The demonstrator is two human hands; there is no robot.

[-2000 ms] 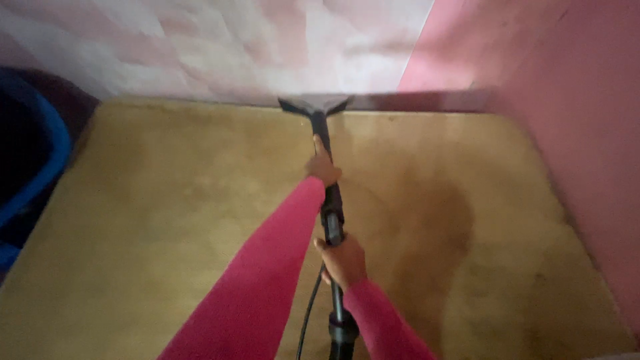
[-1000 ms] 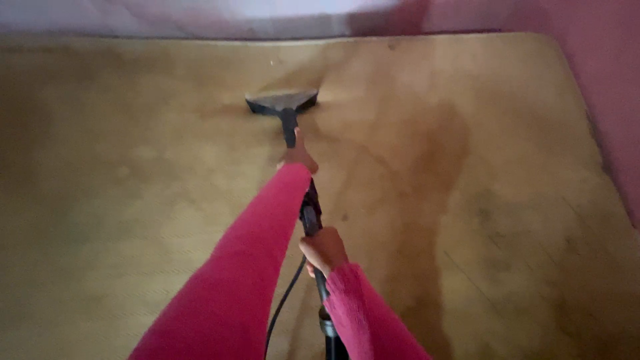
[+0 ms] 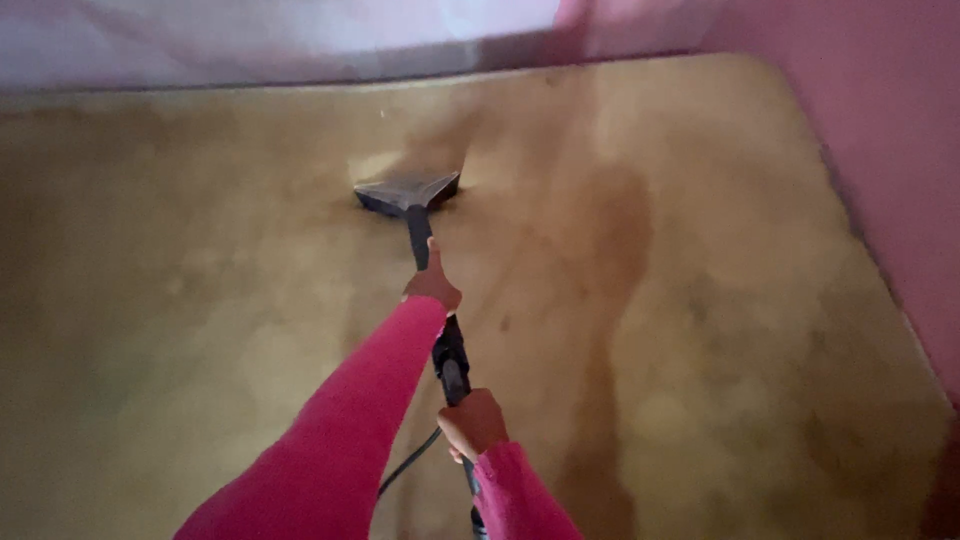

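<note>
A black extraction wand (image 3: 450, 352) of a carpet or upholstery cleaner slants up the middle of the head view. Its wide, partly clear nozzle head (image 3: 407, 193) rests on the stained tan fabric surface (image 3: 285, 330). My left hand (image 3: 433, 285) is closed around the wand just below the nozzle, the index finger or thumb lying along the tube towards the head. Lower down, my right hand (image 3: 474, 424) grips the wand at its handle part. A thin dark hose or cord (image 3: 409, 461) runs beside the handle, and the wand's lower end leaves the view at the bottom.
Behind the far edge of the tan surface stands a pale pink and white wall (image 3: 247, 41). A pink wall (image 3: 885, 127) borders the right edge. Dark shadows and stains cross the fabric.
Both hands have drawn the wand back, so the nozzle has come away from the far edge by the wall. The view has shifted; the blue-rimmed container at the left is out of sight.
</note>
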